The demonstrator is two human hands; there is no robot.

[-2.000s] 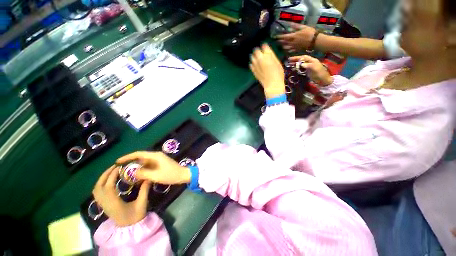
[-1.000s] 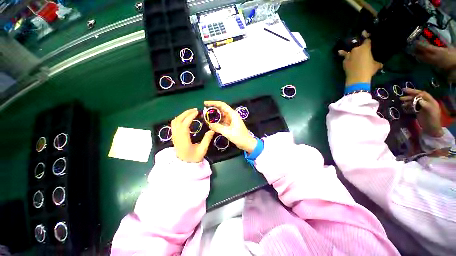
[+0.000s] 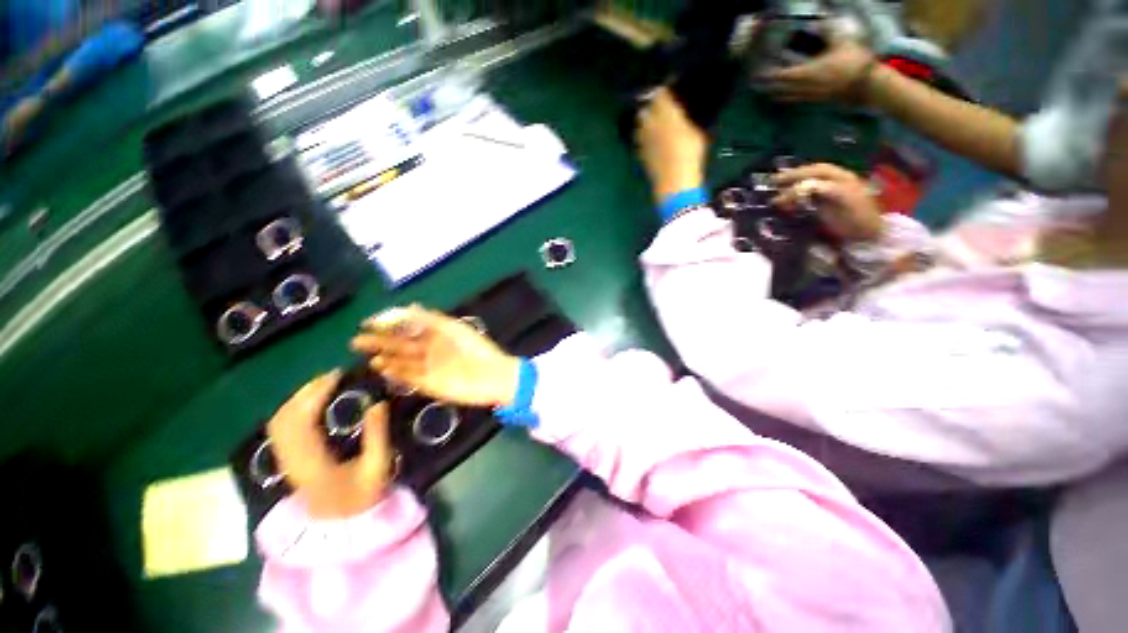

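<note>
A black pocketed tray [image 3: 517,309] lies on the green mat in front of me, with several round watch heads in it. My left hand [image 3: 324,455] is over its left part, thumb and fingers apart, around a watch head [image 3: 348,412] that appears to sit in a pocket. My right hand [image 3: 443,359], with a blue wrist band, is above the tray's middle, palm partly turned up. A small silvery round edge shows at its fingertips, seemingly a tilted watch head [image 3: 396,320]; it is blurred. Another watch head [image 3: 435,423] lies in a pocket below my right hand.
Another black tray [image 3: 204,186] with three watch heads is at the back left. A clipboard [image 3: 458,204], pen and marker lie behind. A loose watch head [image 3: 558,252] is on the mat. A yellow slip [image 3: 194,524] is left. A person in pink works at right.
The view has swung right and tilted. My right hand has turned its palm upward and moved away from my left hand, the unit at its fingertips now seen nearly edge-on. My left hand stays open.
</note>
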